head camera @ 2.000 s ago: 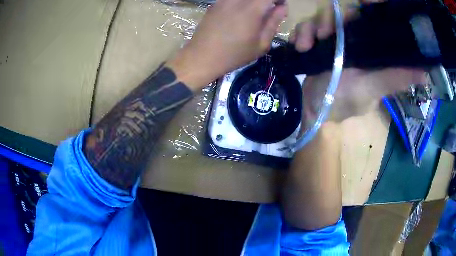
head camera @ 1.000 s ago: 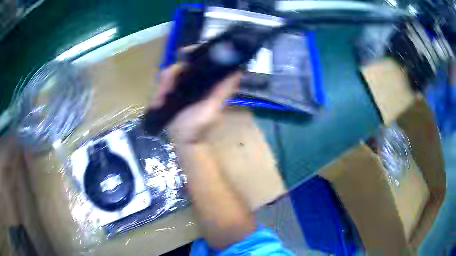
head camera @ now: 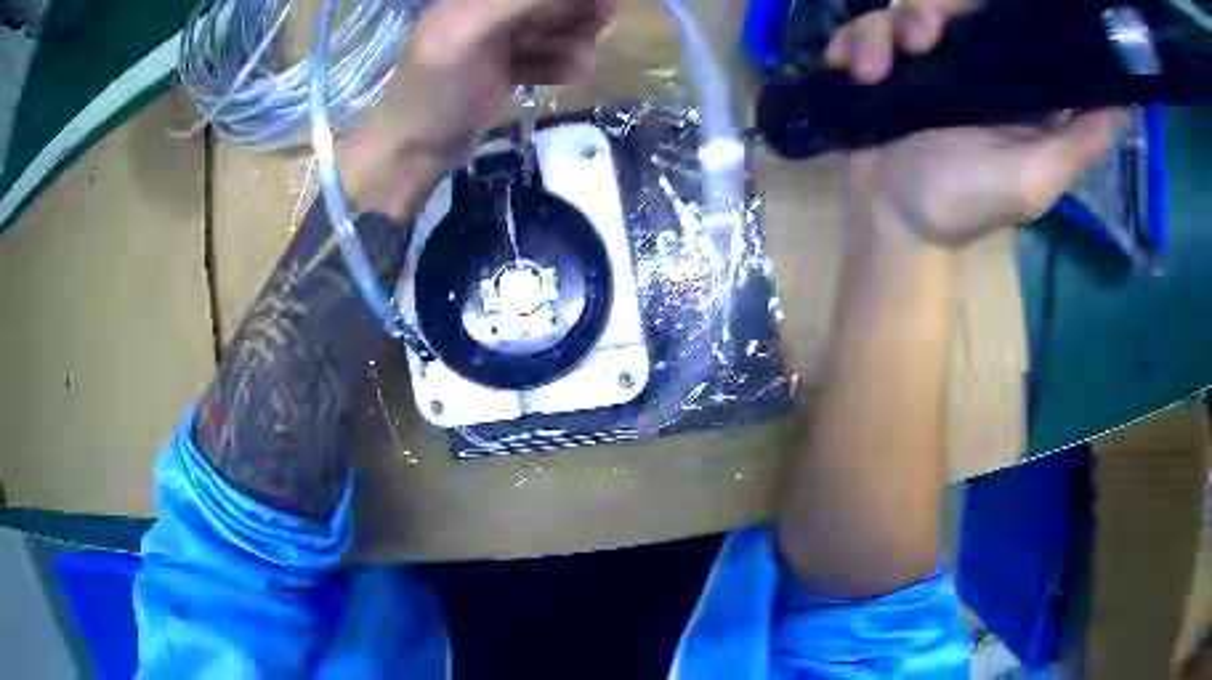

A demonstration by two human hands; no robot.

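Note:
The black round lamp housing [head camera: 445, 306] lies in the white fixture [head camera: 532, 404], its neck pointing away from me. The LED module [head camera: 520, 288] shows at its middle, with a thin wire running to the neck. My left hand [head camera: 465, 80] is just beyond the neck; its fingers are blurred and I cannot tell what they hold. My right hand [head camera: 977, 166] grips the thick black electric screwdriver [head camera: 984, 83], held level to the right of the fixture. The tool's bit is not distinguishable. A clear cord [head camera: 328, 173] loops over the left wrist.
A coil of clear cord [head camera: 246, 80] lies at the back left. Shiny clear wrap [head camera: 685, 286] covers the dark base right of the fixture. The blue-rimmed tray [head camera: 1154, 186] shows partly behind the right hand. Brown cardboard [head camera: 106, 332] covers the bench, and a carton [head camera: 1150, 531] stands lower right.
The view has swung back left, so the fixture sits near the middle again. My left hand has come into view at the neck. The screwdriver is still in my right hand, now beside the fixture.

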